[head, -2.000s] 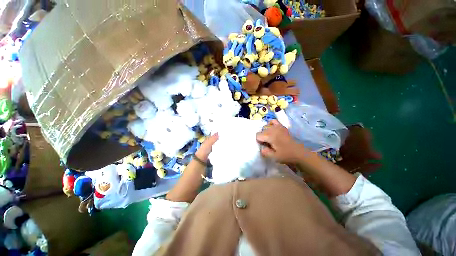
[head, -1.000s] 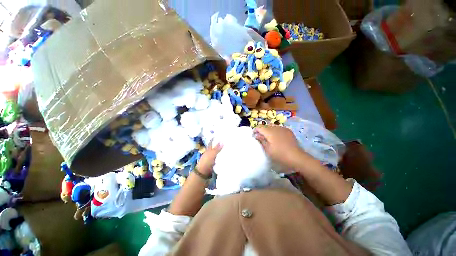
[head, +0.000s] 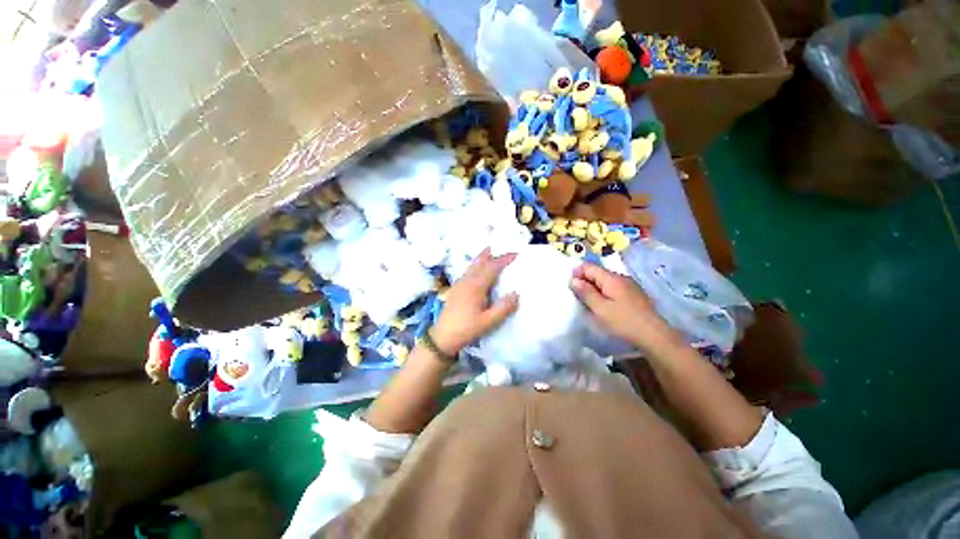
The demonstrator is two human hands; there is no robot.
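Observation:
A fluffy white plush toy (head: 539, 316) is at my front, at the table's near edge. My left hand (head: 471, 305) lies on its left side with thumb and fingers spread around the fur. My right hand (head: 616, 305) pinches its upper right side with bent fingers. The toy's face does not show. A pile of white plush toys (head: 384, 268) lies just beyond, at the mouth of the tipped cardboard carton (head: 284, 95). Small blue-and-yellow plush toys (head: 368, 342) lie under and before the pile.
Large-eyed blue-and-yellow plush toys (head: 574, 126) are clumped right of the carton, above brown plush pieces (head: 563, 195). A clear plastic bag (head: 684, 290) lies at the right table edge. Red, blue and white plush toys (head: 237, 368) and a black item (head: 319, 361) are at the left edge.
My left hand has moved up and further over the toy, with its fingers more spread. My right hand grips a little lower on the right side. The whole view has shifted.

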